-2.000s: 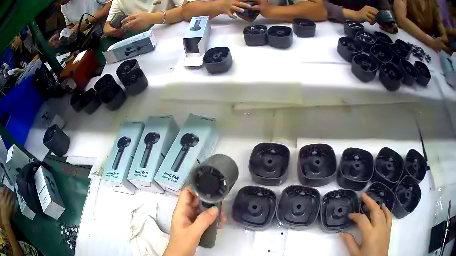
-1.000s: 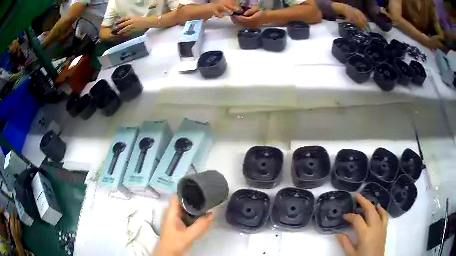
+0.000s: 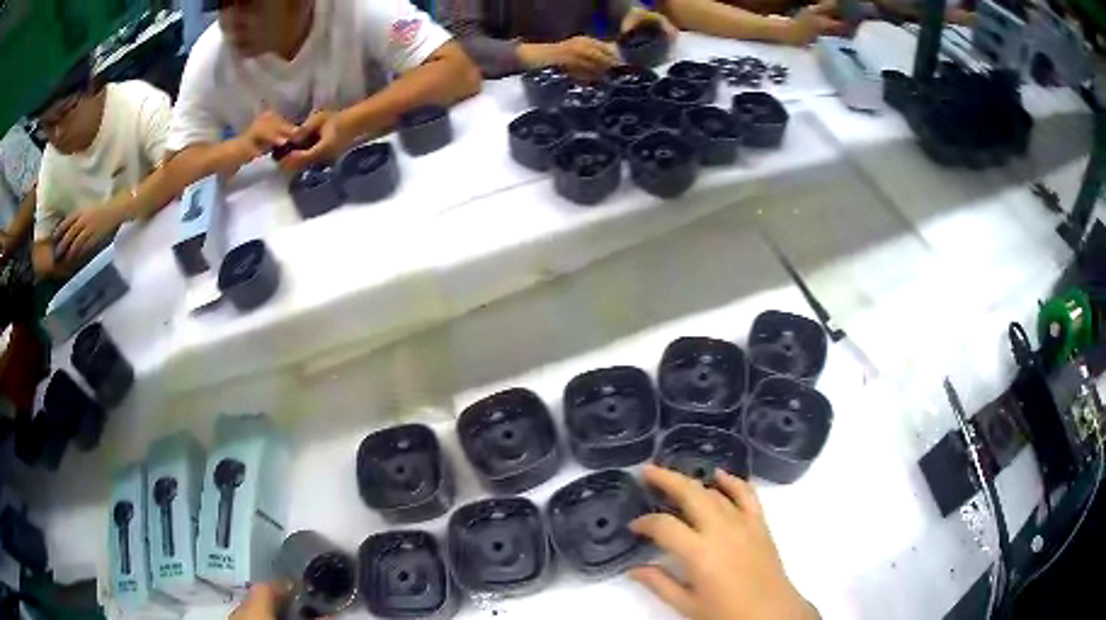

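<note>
Black plastic housings (image 3: pixel 506 438) stand open side up in two curved rows in front of me. My right hand (image 3: pixel 728 551) lies over the near row at its right part, fingers apart, fingertips at the rims of a near-row housing (image 3: pixel 600 521) and the one beside it. My left hand (image 3: pixel 257 602) is cut off by the bottom edge, with only part of the fingers showing. It is at the grey handheld unit (image 3: pixel 318 575), whose open barrel head stands beside the leftmost near housing. The unit's handle is hidden.
Three pale blue retail boxes (image 3: pixel 231 503) lie at the left. A thin dark tool (image 3: pixel 801 291) lies beyond the rows. At right are a green wire spool (image 3: pixel 1065 317) and a black stand with cables (image 3: pixel 1037 418). More housings (image 3: pixel 631 119) and seated people's arms are across the table.
The view has swung to the right, so the boxes and grey unit sit lower left and the spool shows at right. My left hand is now mostly out of the picture; my right hand stays at the housings.
</note>
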